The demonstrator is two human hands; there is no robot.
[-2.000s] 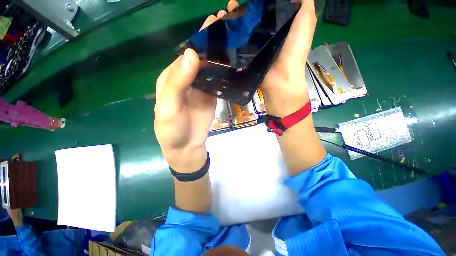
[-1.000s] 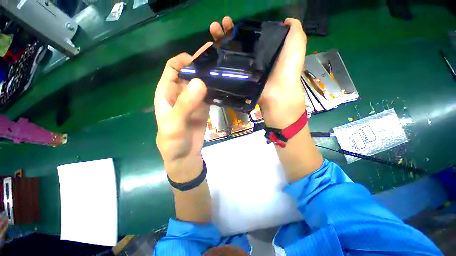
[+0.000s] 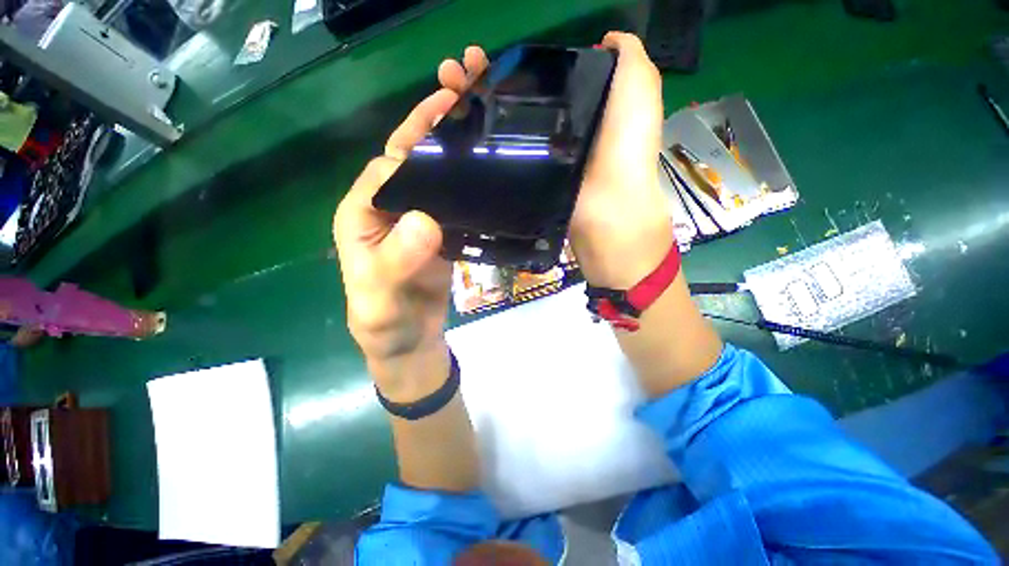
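The joined phone [image 3: 503,155], a black slab with its glossy side towards me, is held above the bench, tilted. My left hand [image 3: 393,249] grips its left edge, thumb at the lower left corner. My right hand [image 3: 625,160] holds its right edge. The screen looks flush with the frame, whose small metal spots show along the near edge. Stacked screens [image 3: 763,149], silver-grey with orange strips, lie beyond the white work mat [image 3: 559,409], partly hidden by my hands and the phone.
A red wrist strap [image 3: 655,285] with a black cord is on my right wrist. A printed whitish sheet [image 3: 830,282] lies right. Another white sheet [image 3: 216,453] lies left, near a pink object [image 3: 72,307]. A dark flat phone-sized piece [image 3: 673,33] lies on the green belt beyond.
The screen stood at an angle to the frame two seconds ago; now the two lie together as one slab. The hands have moved slightly left, and the glossy face shows more fully.
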